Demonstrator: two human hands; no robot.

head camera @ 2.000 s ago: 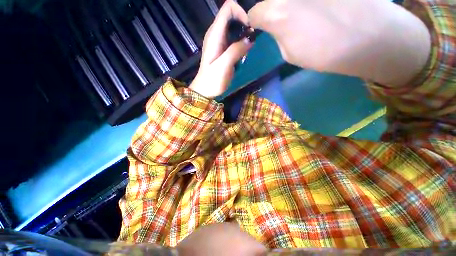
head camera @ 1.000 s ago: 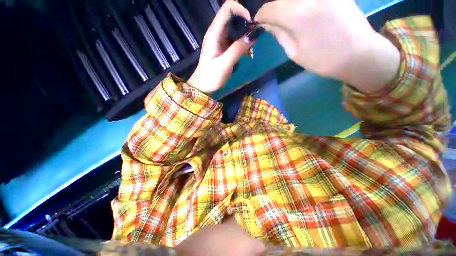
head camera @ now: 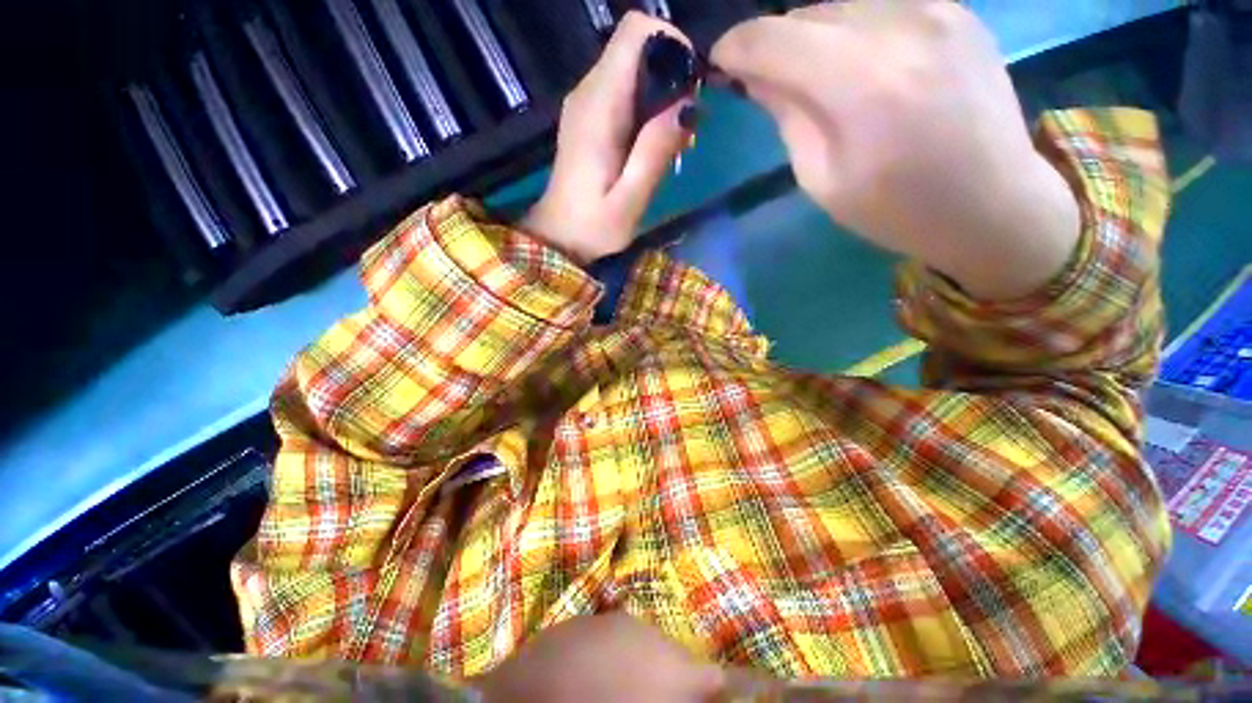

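My left hand (head camera: 601, 151) is closed around a slim metal bar, whose dark end (head camera: 669, 69) shows between finger and thumb. A small bright tip (head camera: 678, 161) sticks out below my left thumb. My right hand (head camera: 913, 137) is just right of the bar's end, with its fingertips pinched together. A tiny dark spot shows at those fingertips; I cannot tell whether it is a held piece. The rest of the bar is hidden by my left hand.
A black slotted foam tray (head camera: 309, 227) with several silver bars lies on the teal bench (head camera: 151, 419) at upper left. Dark ribbed trays (head camera: 172, 563) show at lower left. Blue bins (head camera: 1222, 343) and a grey cabinet (head camera: 1208, 446) with a red-and-white label stand at right. The floor is green with yellow lines.
The view has shifted, so the tray sits further left and the cabinet and blue bins show at right. My right fingertips have moved slightly away from the bar's dark end, which is more exposed.
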